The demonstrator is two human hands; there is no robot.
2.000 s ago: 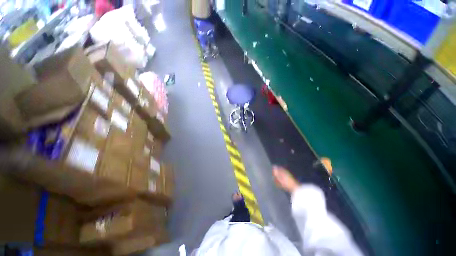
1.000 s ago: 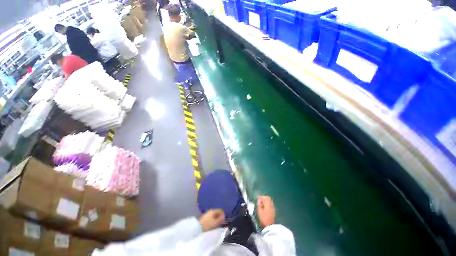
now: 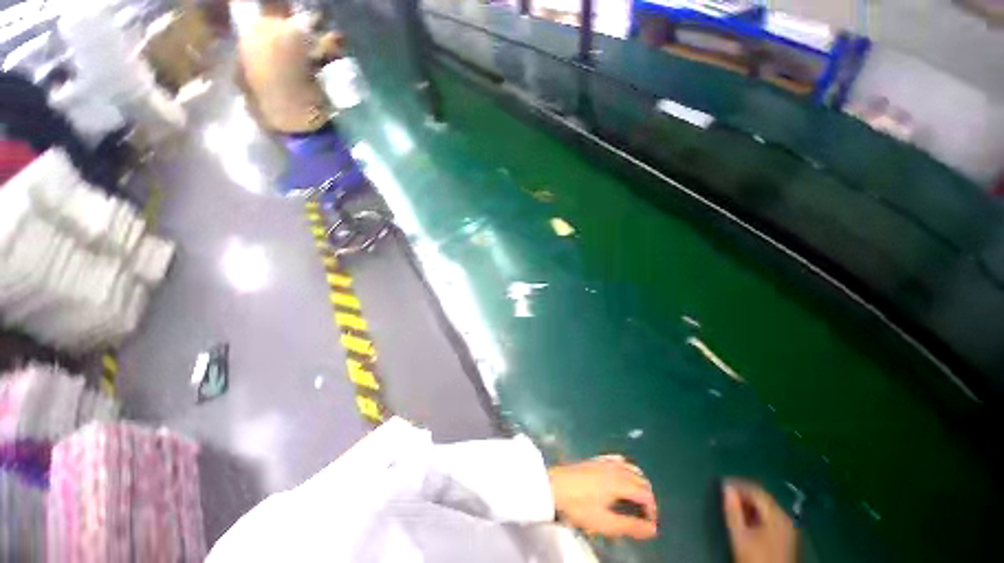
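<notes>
My left hand (image 3: 604, 495), in a white sleeve, is over the green side table (image 3: 595, 385) at the lower middle. Its fingers are curled, with a small dark patch at the fingertips; I cannot tell whether it is an object or shadow. My right hand (image 3: 760, 526) is to its right, blurred and cut by the bottom edge, fingers bent. The hands are apart. White scraps (image 3: 523, 297) lie on the green side table, and a thin pale strip (image 3: 716, 360) lies near the belt's edge.
The green conveyor belt (image 3: 661, 253) runs beyond the side table, with dark posts (image 3: 585, 66) behind it. A seated person (image 3: 281, 72) is at the upper left on a blue stool (image 3: 319, 159). Pink-patterned bundles (image 3: 127, 495) and white stacks (image 3: 77, 258) stand left; yellow-black tape (image 3: 350, 319) marks the floor.
The view has swung towards the line. Both hands are now over the green side table, further right in view. The near stool and blue bins have left the view.
</notes>
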